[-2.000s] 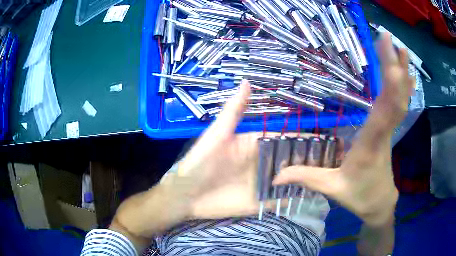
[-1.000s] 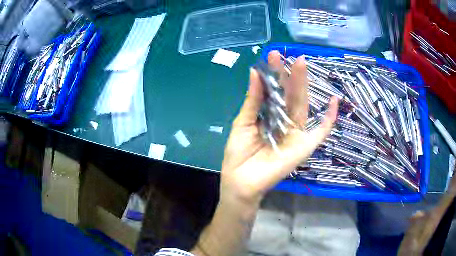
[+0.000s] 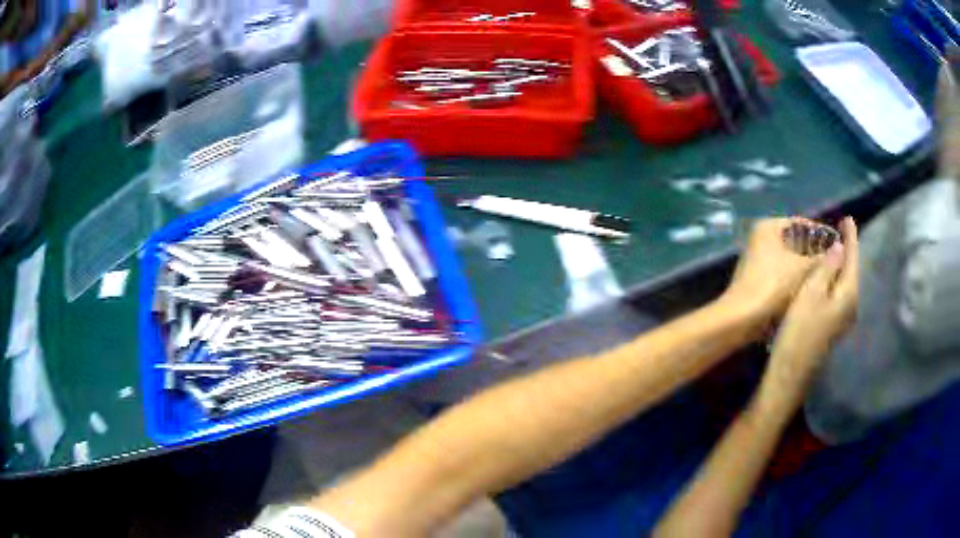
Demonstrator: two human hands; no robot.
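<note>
My left hand (image 3: 766, 275) reaches far to the right, past the bench edge, and is curled around a bundle of slim cylindrical metal parts (image 3: 808, 238), whose dark ends show. My right hand (image 3: 823, 292) is against it, with its fingers at the right side of the bundle; blur hides whether it grips them. The blue tray (image 3: 463, 315), heaped with silver cylinders (image 3: 300, 305) and thin red wires, lies on the bench at left centre.
Behind the tray stand red bins (image 3: 479, 133) with thin metal parts and a clear box (image 3: 226, 147). A long white-handled tool (image 3: 537, 214) lies right of the tray. A white tray (image 3: 868, 100) is at the back right. Greyish plastic (image 3: 895, 305) hangs beside my hands.
The view has swung right, so the blue tray shows further left. The parts, earlier raised in my left hand over the tray, are now far right, where both hands have come together.
</note>
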